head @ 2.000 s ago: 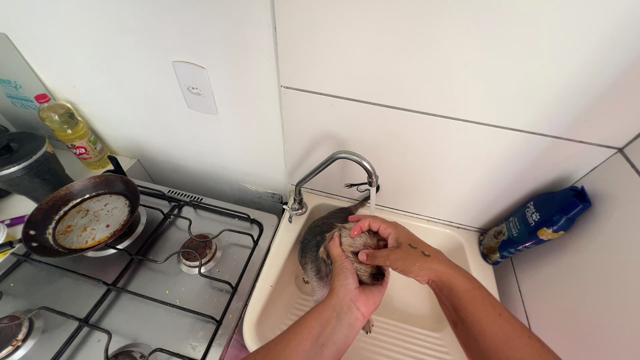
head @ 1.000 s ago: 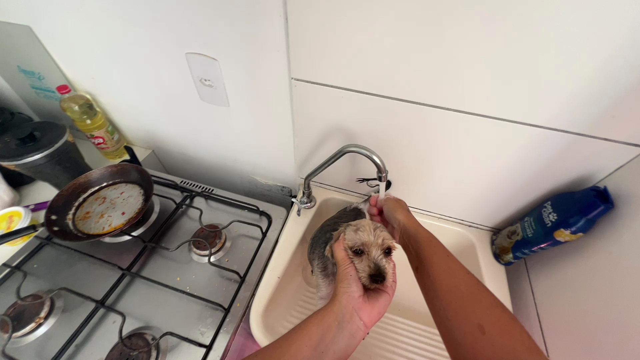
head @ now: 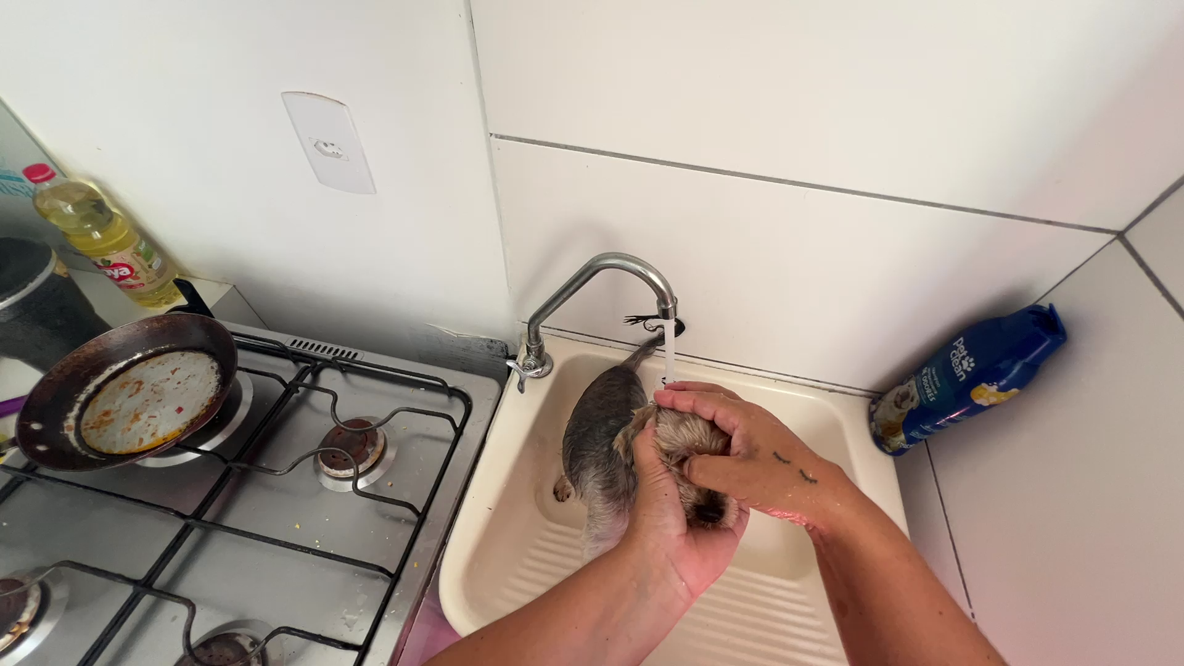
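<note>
A small wet dog (head: 601,435) with a grey back and tan head stands in a cream utility sink (head: 518,592) with a ribbed washboard slope. My left hand (head: 671,523) cups the dog's head from below and the side, around its jaw. Over the top and right side of the head lies my right hand (head: 758,453), fingers near the running water, thumb by the face. Water falls from the curved metal faucet (head: 606,268) just behind the head. The dog's eyes are covered; its dark nose shows between my hands.
Left of the sink is a gas stove (head: 314,518) with a worn frying pan (head: 148,398). Behind it stand an oil bottle (head: 102,240) and a dark pot (head: 42,305). A blue pet shampoo bottle (head: 971,375) leans at the sink's right back corner, by the tiled walls.
My right hand has moved from the water stream onto the dog's head, as it was two seconds ago. The dog's face, in plain view one second ago, is now partly covered.
</note>
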